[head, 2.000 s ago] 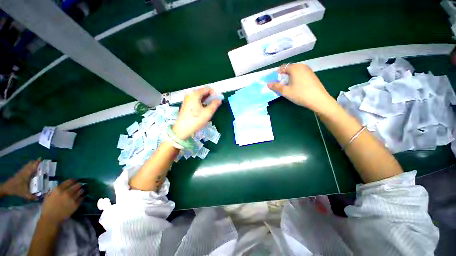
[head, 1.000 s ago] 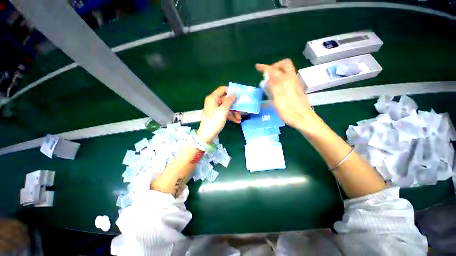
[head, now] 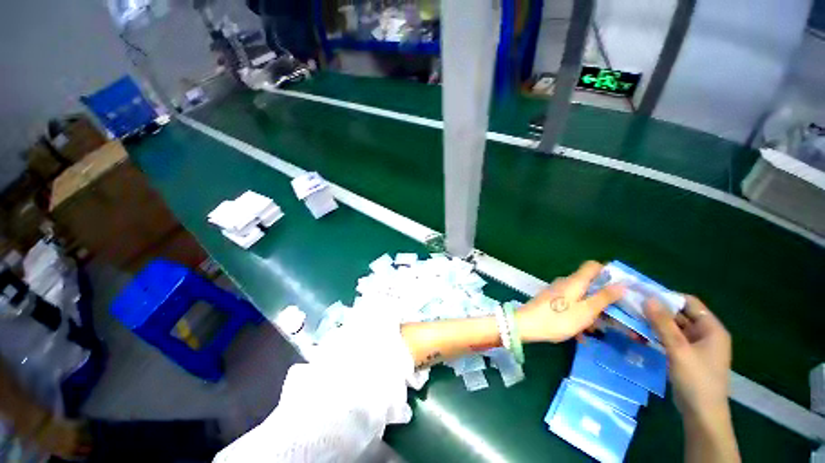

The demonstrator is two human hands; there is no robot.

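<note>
My left hand (head: 565, 307) and my right hand (head: 696, 348) hold a paper set (head: 638, 294) between them, a blue layer with a whitish piece on top, above the bench. Blue printed cards (head: 597, 420) lie in overlapping stacks on the green bench below my hands. A loose heap of small pale leaflets (head: 434, 294) lies to the left, partly behind my left forearm and sleeve.
A grey post (head: 466, 136) stands beyond the leaflet heap. White paper bundles (head: 244, 217) and a small white box (head: 314, 193) lie further left. A blue stool (head: 185, 307) and brown carton (head: 109, 203) stand off the bench. A person's arm (head: 32, 411) shows lower left.
The view has swung left, so the slim boxes and right heap are out of view. My right hand has come back to my left, and both now hold the set with a whitish piece on the blue.
</note>
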